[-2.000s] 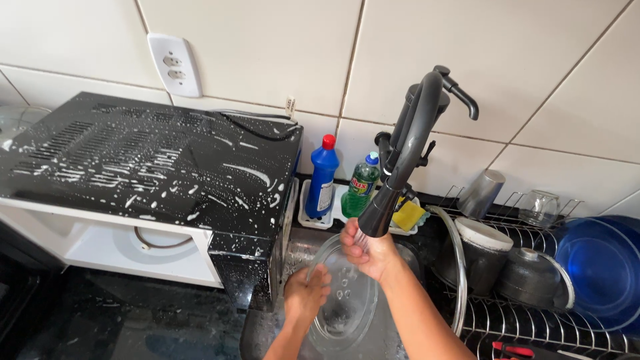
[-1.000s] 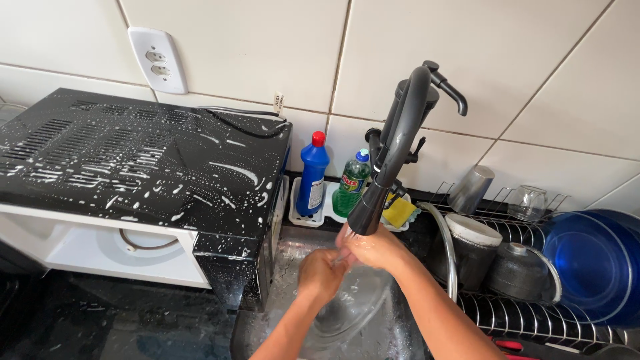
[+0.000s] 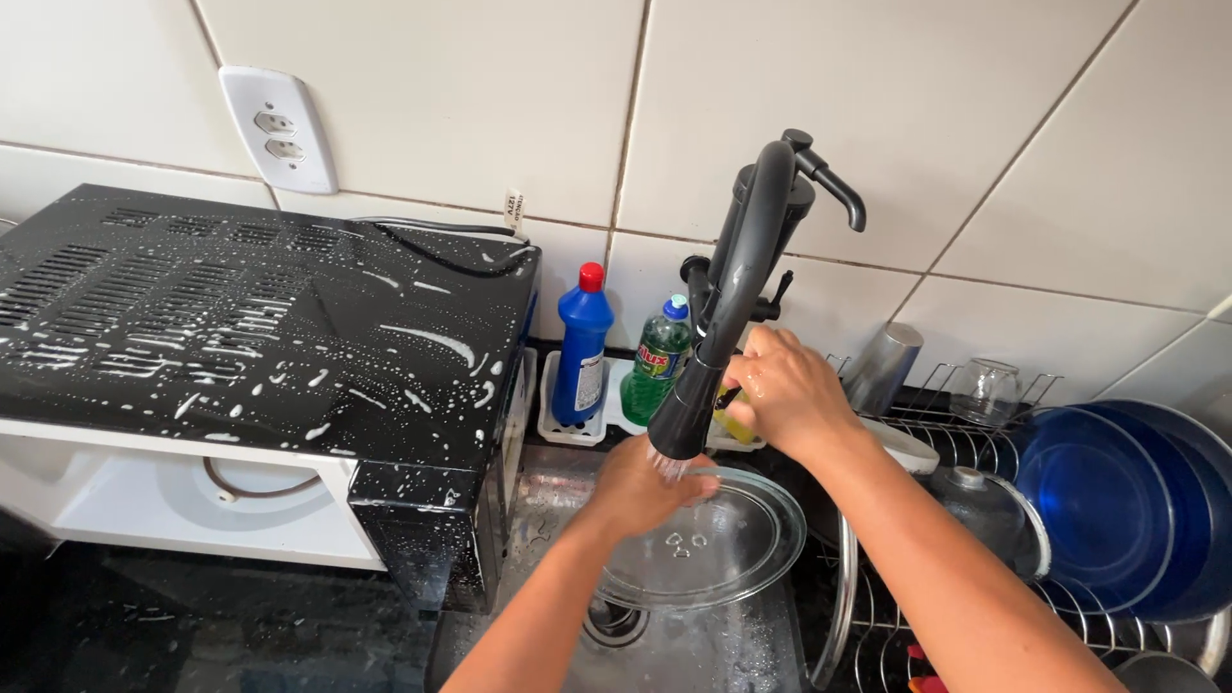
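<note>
Water runs from the black faucet's spray head (image 3: 680, 423) over my left hand (image 3: 643, 486), which is at the near-left rim of a round glass microwave plate (image 3: 707, 549); its fingers are partly hidden, so its hold is unclear. The plate is tilted in the steel sink (image 3: 731, 645), above the drain. My right hand (image 3: 784, 395) is raised beside the faucet neck, fingers bent near a small black lever on its side; whether it grips the lever is hidden. Behind the sink stand a blue bottle with a red cap (image 3: 583, 346) and a green dish soap bottle (image 3: 658, 361).
At left a black microwave oven (image 3: 337, 337), spotted with foam, stands with its white cavity exposed on the dark stone counter (image 3: 192, 626). A wire dish rack (image 3: 885, 616) at right holds blue plates (image 3: 1097, 500), a metal cup (image 3: 884, 366), a glass (image 3: 986, 390) and pots.
My hands were together under the spray head; now they are apart. My right hand has moved up beside the faucet neck, while my left stays under the water.
</note>
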